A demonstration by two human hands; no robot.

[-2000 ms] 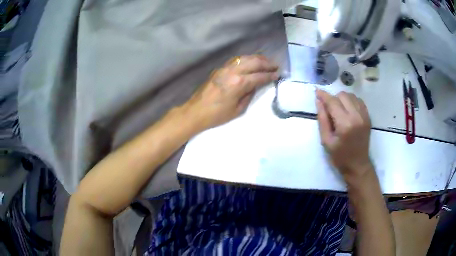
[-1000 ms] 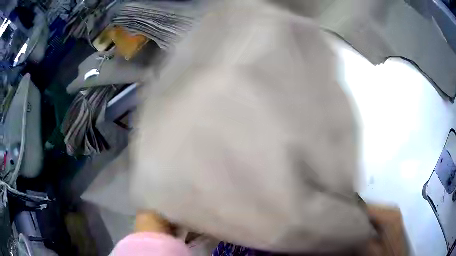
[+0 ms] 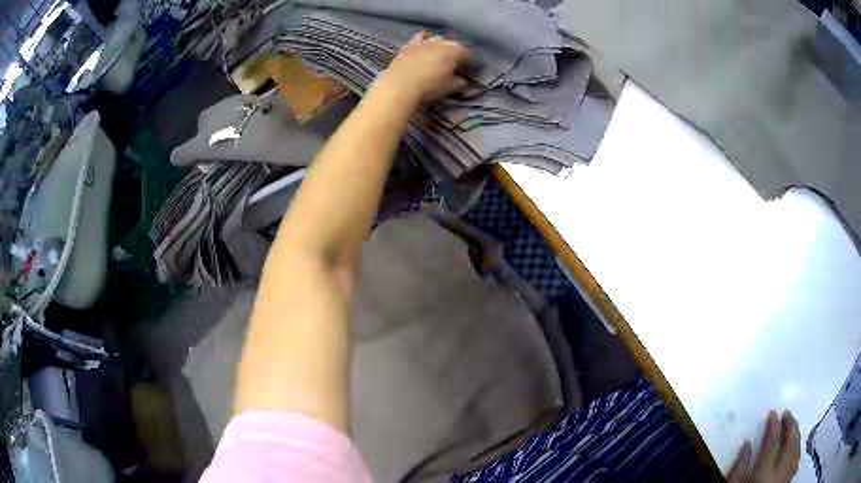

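My left hand [image 3: 432,68] reaches out at the top centre and lies on a layered bundle of grey-brown cut pieces [image 3: 514,118]. Its fingertips are hard to make out, so I cannot tell whether they grip a layer. My right hand [image 3: 772,455] rests on the white table [image 3: 717,255] at the bottom right, cut off by the picture's edge, with its fingers a little apart and nothing in them. A grey-brown panel [image 3: 439,349] hangs in a heap below the table's left edge, beside my left arm.
Grey-beige cloth [image 3: 746,85] covers the table's far right part. Another cloth bundle [image 3: 203,222] hangs at the left, near an orange-yellow piece [image 3: 304,85]. A pale machine-like shape [image 3: 75,217] stands at the far left. Striped clothing [image 3: 585,439] is at the bottom.
The view has turned left from the sewing machine. The large panel that was raised in front of me now lies low in a heap. My left hand has moved out onto the bundle.
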